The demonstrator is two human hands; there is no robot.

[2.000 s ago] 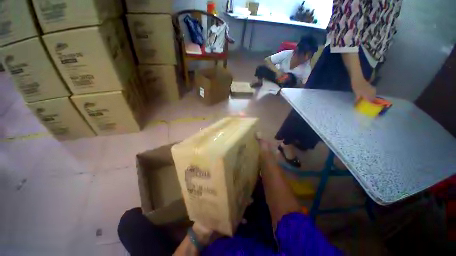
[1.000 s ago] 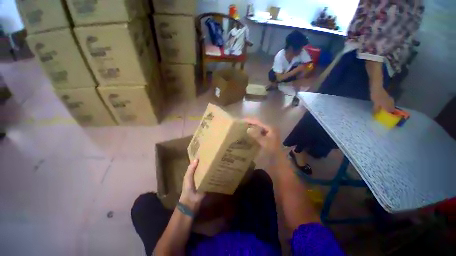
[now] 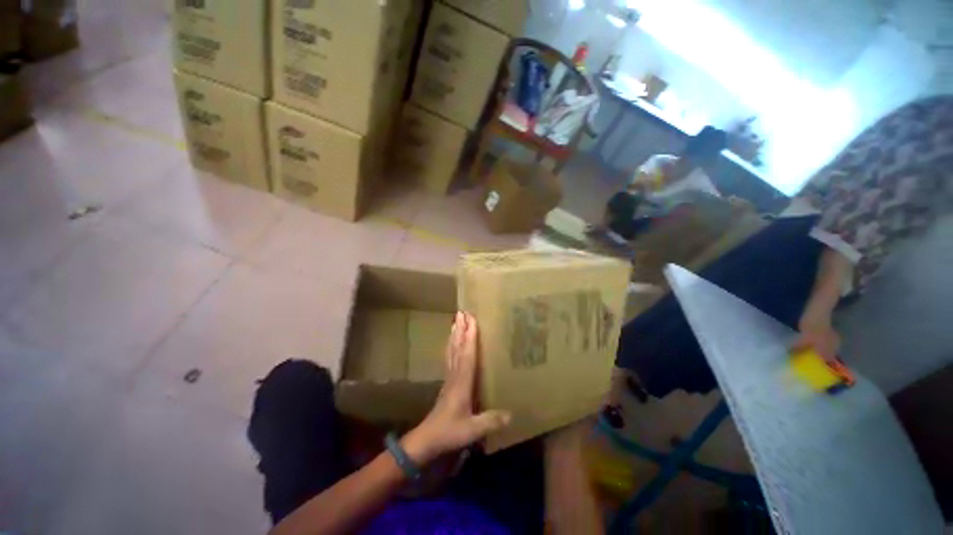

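Note:
A closed tan inner box (image 3: pixel 554 334) with dark print is held up in front of me, tilted, just right of the master carton. My left hand (image 3: pixel 460 402) presses its left side, fingers up and thumb on the near printed face. My right hand (image 3: pixel 575 444) is under the box's lower right; its fingers are hidden behind the box. The open brown master carton (image 3: pixel 392 399) stands at my knees, its visible inside bare, partly covered by the inner box.
Stacked printed cartons (image 3: pixel 319 162) stand behind. A speckled table (image 3: pixel 763 387) is at the right, where a standing person's hand holds a yellow and orange tape dispenser (image 3: pixel 820 371). A small open carton (image 3: pixel 520 195), a chair and a crouching person are further back.
The view has tilted and swung left. The inner box has been turned in my hands, and its printed side now lies sideways. My right hand has moved from its upper edge to underneath.

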